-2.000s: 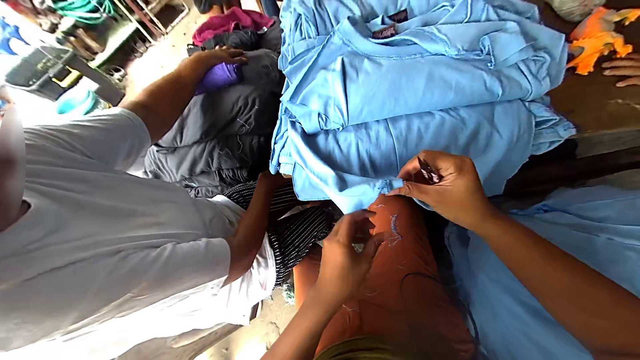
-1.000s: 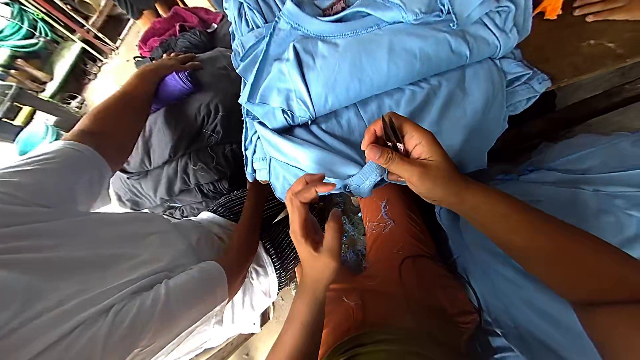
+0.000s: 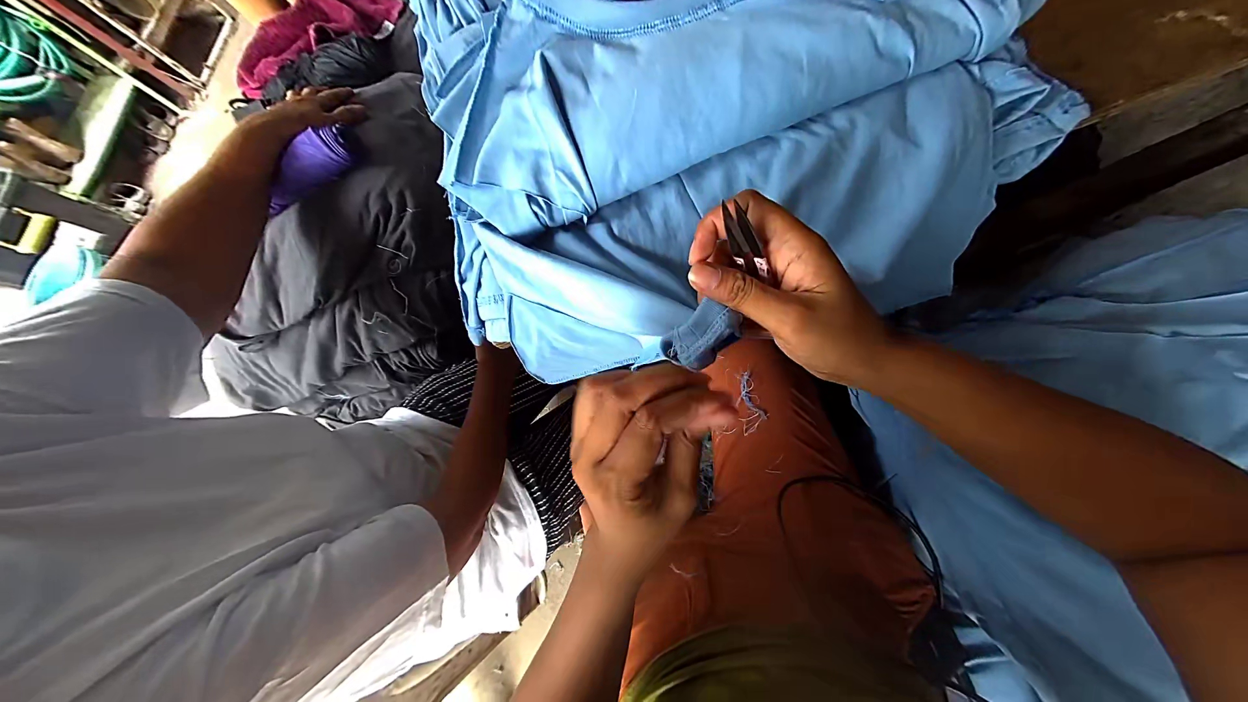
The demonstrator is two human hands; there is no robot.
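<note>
Light blue knit garments [image 3: 682,146] lie in a pile over my knees. My right hand [image 3: 780,283] holds small dark thread snips [image 3: 744,239], blades pointing up, and its lower fingers are at a sleeve cuff or hem edge [image 3: 702,333] of the top garment. Just below that edge is my left hand [image 3: 643,439], fingers bent and slightly blurred; whether it pinches a thread or the cloth cannot be told. Blue thread scraps [image 3: 749,402] cling to the rust-coloured cloth [image 3: 780,546] on my leg.
At the left sits a person in a white shirt [image 3: 244,507], one hand on a purple roll [image 3: 314,166] atop dark grey garments [image 3: 341,263]. More blue cloth [image 3: 1072,331] hangs at the right. A wooden surface [image 3: 1141,49] is at the top right, a green hose [image 3: 34,58] at the top left.
My right hand has risen slightly from the hem, and the snips now point up in its fingers. My left hand's fingers, spread a second ago, are more curled. The view has shifted closer over the pile.
</note>
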